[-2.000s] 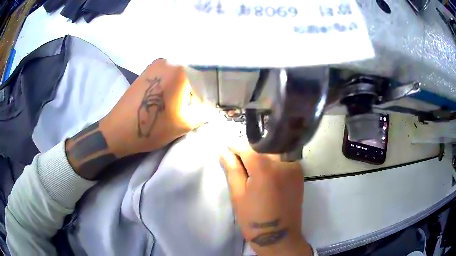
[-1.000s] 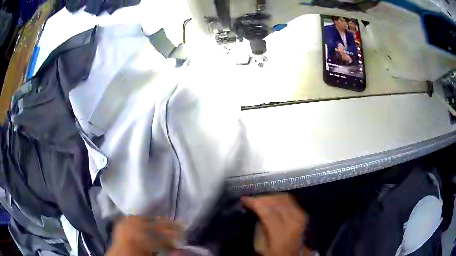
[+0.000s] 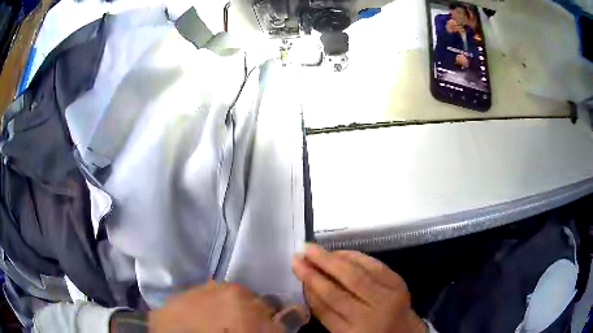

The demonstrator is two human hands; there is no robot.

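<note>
A large grey garment panel point(image 3: 175, 156), brightly lit and pale, lies over the left of the machine table and hangs at the front edge. A long seam runs down it, and its right edge runs straight from the presser foot point(image 3: 286, 55) towards my hands. My right hand point(image 3: 354, 293) pinches that edge at the table's front edge. My left hand point(image 3: 218, 309) is low in the view, slightly blurred, on the lower part of the cloth; its fingers are curled and partly cut off by the bottom edge.
A black smartphone point(image 3: 459, 58) showing a video lies right of the needle. The white table point(image 3: 442, 175) has a ridged front edge. Dark cloth with a white rounded patch point(image 3: 550, 296) is at the lower right. Darker grey cloth point(image 3: 49, 214) hangs at the left.
Both hands have left the needle area for the front edge, and my right hand has moved onto the cloth edge. The cloth's right edge now lies straighter. The view has shifted away from the machine head.
</note>
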